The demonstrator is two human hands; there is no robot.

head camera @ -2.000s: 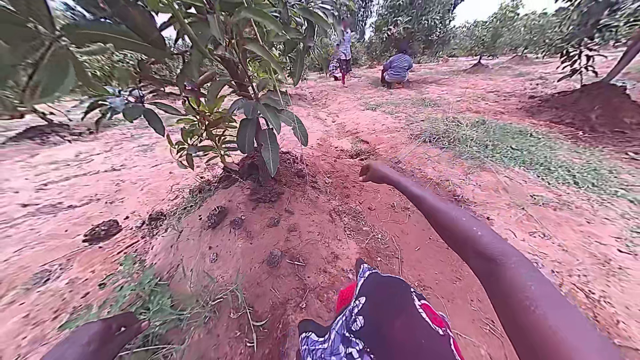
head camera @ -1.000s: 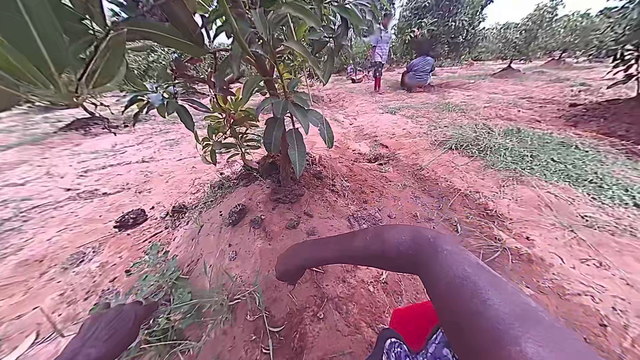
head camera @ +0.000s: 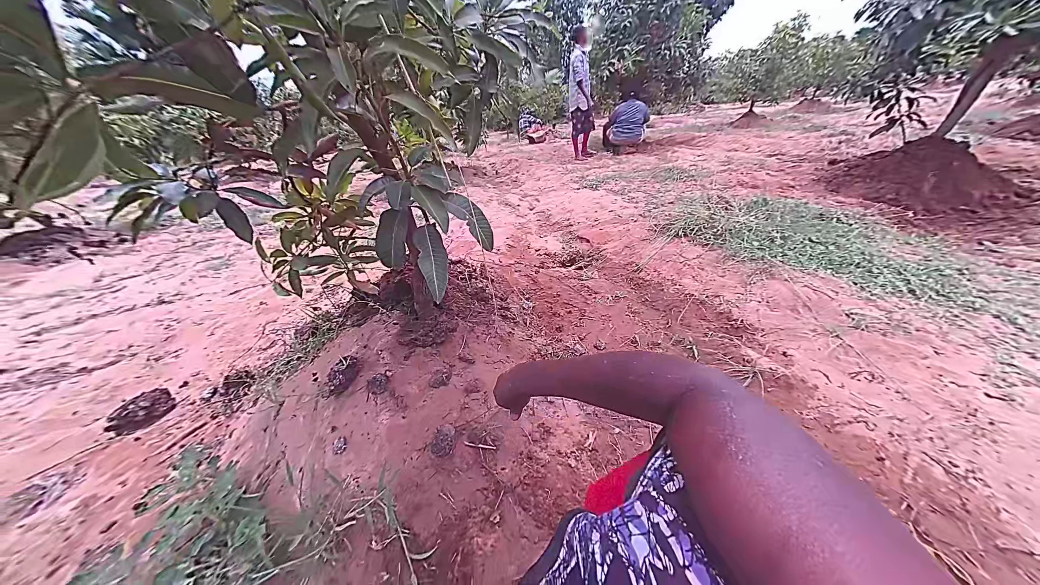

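Observation:
My right hand (head camera: 513, 392) hangs with a bent wrist over the reddish soil mound (head camera: 382, 455), below and right of the young tree's trunk (head camera: 421, 284). Its fingers are mostly hidden behind the wrist, so whether it holds anything does not show. Dark clods (head camera: 343, 374) lie on the mound to its left. Uprooted-looking green weeds (head camera: 203, 520) are at the lower left. My left hand is out of the frame. Patterned cloth (head camera: 650, 528) with a red part covers my lap below the right arm.
Broad leaves (head camera: 432, 260) hang low over the mound, and a branch reaches in at upper left. Farther off, one person (head camera: 580, 93) stands beside another who crouches (head camera: 628, 122). A grass patch (head camera: 829, 244) and another mounded tree (head camera: 934, 175) are on the right.
My right arm, stretched forward two seconds ago, has bent inward across the mound. My left hand, seen at lower left in both earlier frames, has gone out of view.

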